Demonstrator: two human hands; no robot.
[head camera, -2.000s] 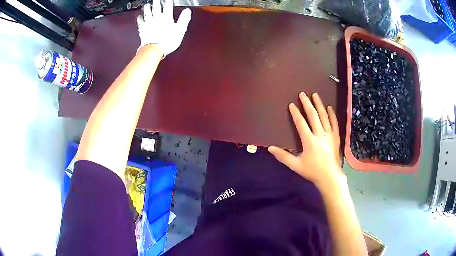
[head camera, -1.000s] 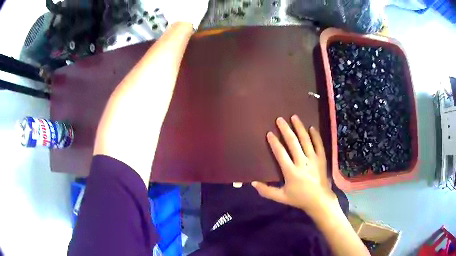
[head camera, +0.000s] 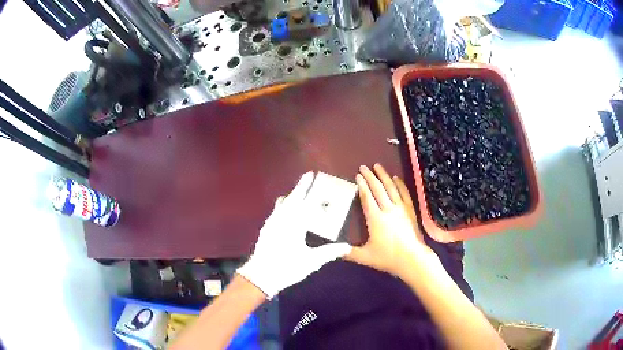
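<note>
A flat silvery-grey fixture block (head camera: 330, 205) with a small central hole is over the board's near edge, between my two hands. My left hand (head camera: 290, 236), in a white glove, holds it, fingers along its left edge and thumb below its near edge. My bare right hand (head camera: 391, 225) is just right of the block, fingers stretched forward near its right corner and thumb close to the left thumb. Whether it grips the block is unclear. The block's underside is hidden.
The dark red-brown board (head camera: 184, 178) bears a spray can (head camera: 85, 203) at left and a tiny bright piece (head camera: 392, 141). A reddish tray (head camera: 533, 198) of black parts is at right. Beyond are the holed press bed (head camera: 273, 65), blue block tooling (head camera: 280, 29), posts and a bag (head camera: 410, 34).
My left hand has come back from the press side to the board's near edge, now with the fixture block. My right hand now lies beside it, fingers closer together. The view has shifted.
</note>
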